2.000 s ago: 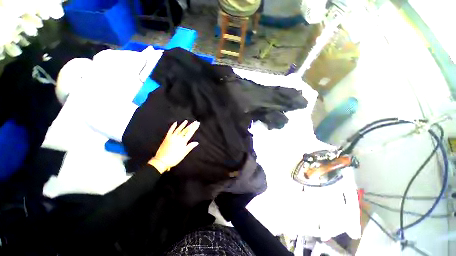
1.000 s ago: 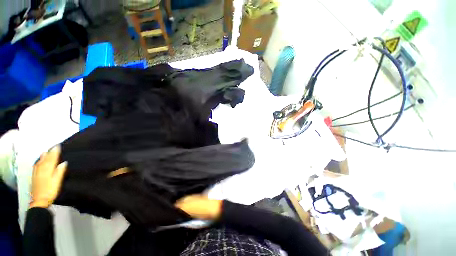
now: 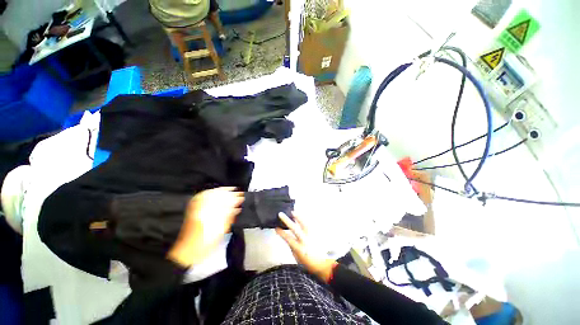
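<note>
A black garment (image 3: 159,146) lies spread over the white table cover (image 3: 267,244). One sleeve (image 3: 152,212) lies flat towards the right, its cuff end near the table's middle; a small brown label shows at its left. My left hand (image 3: 210,222), slightly blurred, is over the sleeve; I cannot tell if it grips the cloth. My right hand (image 3: 306,244) has its fingertips at the lower edge of the cuff, fingers apart. The steam iron (image 3: 352,159) with an orange-brown handle is parked at the right, touched by neither hand.
Black and blue hoses (image 3: 486,120) loop on the right wall. A blue bar (image 3: 124,81) shows behind the garment. A round cream pad (image 3: 13,190) is at the far left. A person sits on a wooden stool (image 3: 196,54) beyond the table. Black straps (image 3: 416,270) lie at lower right.
The sleeve now lies straighter and flatter. My left hand has moved right from the garment's left edge onto the sleeve. My right hand has moved right and up to the cuff.
</note>
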